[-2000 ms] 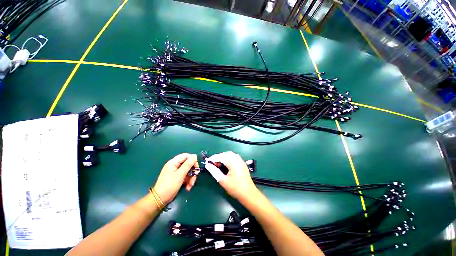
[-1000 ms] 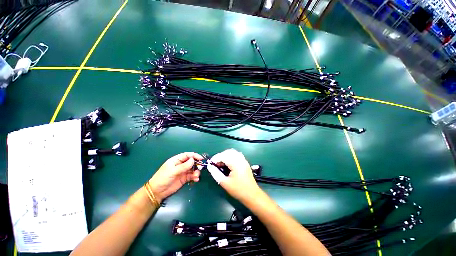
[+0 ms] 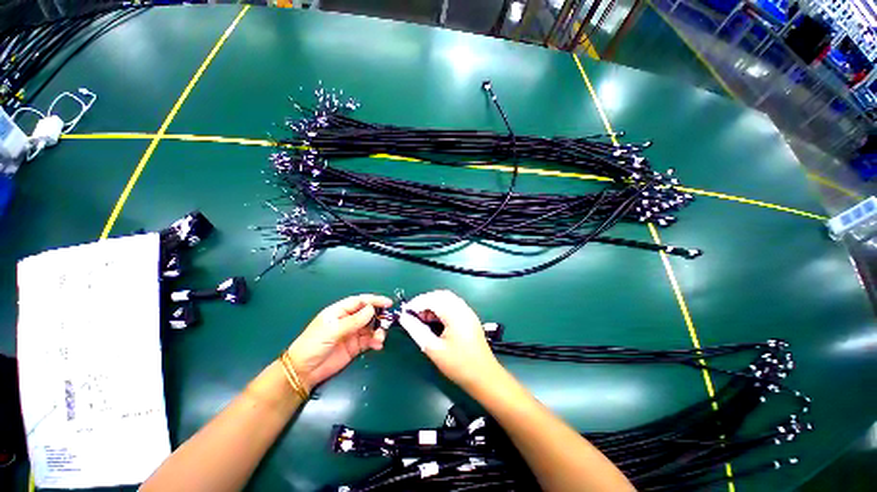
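My left hand (image 3: 338, 336) pinches a small dark connector end (image 3: 388, 315) between thumb and fingers. My right hand (image 3: 448, 336), with white covering on its fingertips, holds the black cable harness right beside it, so the two hands nearly touch. Thin loose wire ends stick up between them. The held harness (image 3: 596, 352) runs out to the right of my right hand towards white-marked ends. The exact shape of the connector is too small and partly hidden by my fingers.
Two bundles of black cables (image 3: 462, 144) lie across the green bench (image 3: 221, 384). More harnesses (image 3: 635, 452) lie nearest me, partly under my right forearm. A printed paper sheet (image 3: 91, 356) lies left, beside black plug housings (image 3: 231, 290). A white cord (image 3: 48, 125) lies far left.
The view has shifted slightly, so the paper appears further right and lower. My left fingers have closed in on the connector beside my right hand; over the last second both hands barely move.
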